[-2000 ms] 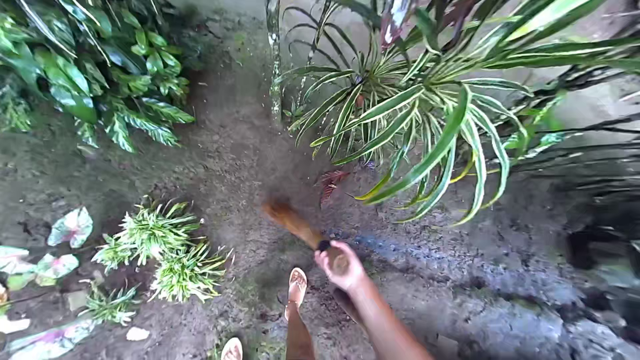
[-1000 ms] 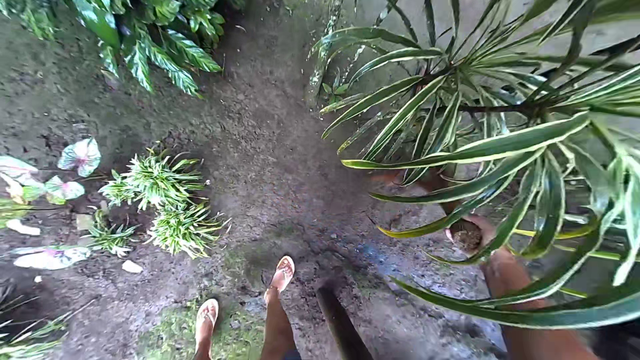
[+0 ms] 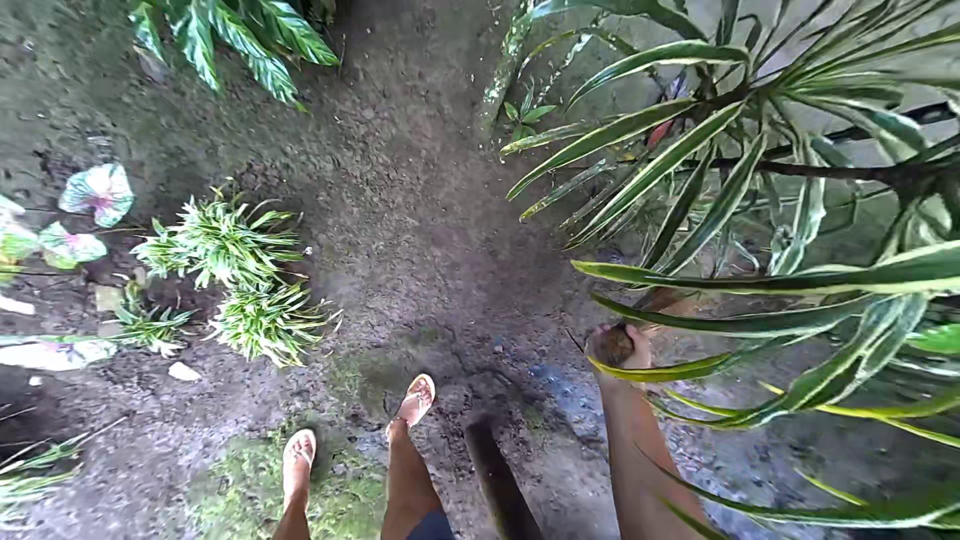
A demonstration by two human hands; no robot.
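Observation:
My right hand (image 3: 641,349) is closed around the bound butt end of a short hand broom (image 3: 616,345), to the right of my feet. The broom's brown bristles (image 3: 671,300) point up and right, partly hidden behind long striped leaves (image 3: 720,326). Some of these leaves cross in front of the hand and forearm. My left hand is out of view.
A dark pole or trunk (image 3: 499,480) rises between my legs and right arm. Variegated grassy clumps (image 3: 225,240) and pink-centred caladium leaves (image 3: 97,196) grow at left. Broad leaves (image 3: 247,37) hang at top left. A mossy edge (image 3: 506,67) runs at top centre. My sandalled feet (image 3: 416,401) stand on damp soil.
My right hand, still holding the broom, was left of the striped leaves two seconds ago and is now among them. Since one second ago it has moved left relative to the view. The view has shifted.

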